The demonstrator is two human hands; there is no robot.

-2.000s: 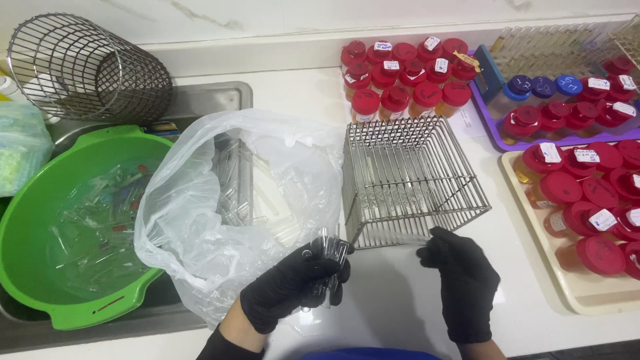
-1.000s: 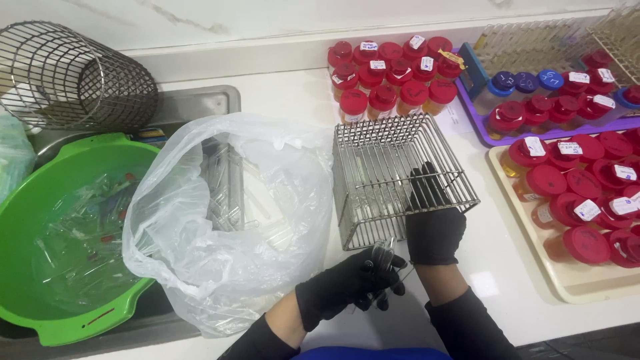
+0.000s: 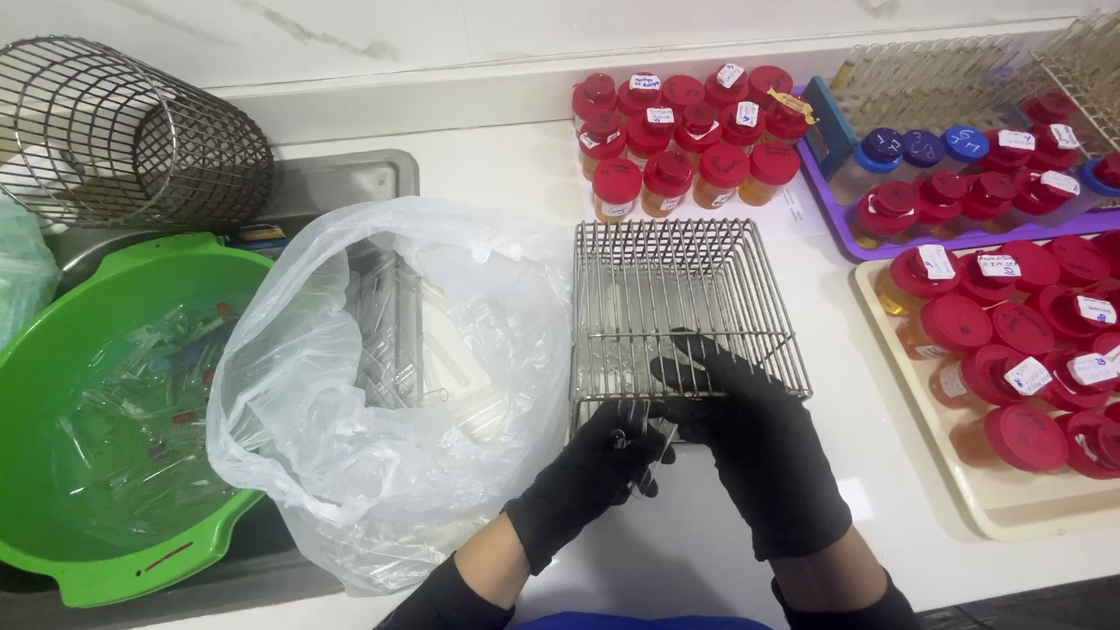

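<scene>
My left hand (image 3: 604,468), in a black glove, holds several clear glass tubes (image 3: 641,477) at the near left corner of a wire basket (image 3: 682,334). The basket lies on its side, its opening not clearly visible; more clear tubes (image 3: 612,350) lie inside it. My right hand (image 3: 744,420), also gloved in black, is at the basket's near edge, its thumb side close to the held tubes and some fingers against or behind the wires. Whether it holds a tube is hidden. Left of the basket stands an open clear plastic bag (image 3: 297,350) with tubes inside.
A green basin (image 3: 206,534) of liquid and tubes sits in the metal sink (image 3: 398,175), below a round mesh basket (image 3: 210,166). Red-capped specimen jars (image 3: 669,175) stand behind the wire basket. A purple tray (image 3: 840,227) and a cream tray (image 3: 989,516), both with jars, are at right.
My left hand has moved up to the basket's near left corner with its tubes. The right hand, reaching over the basket a second ago, is now lower, at its near edge.
</scene>
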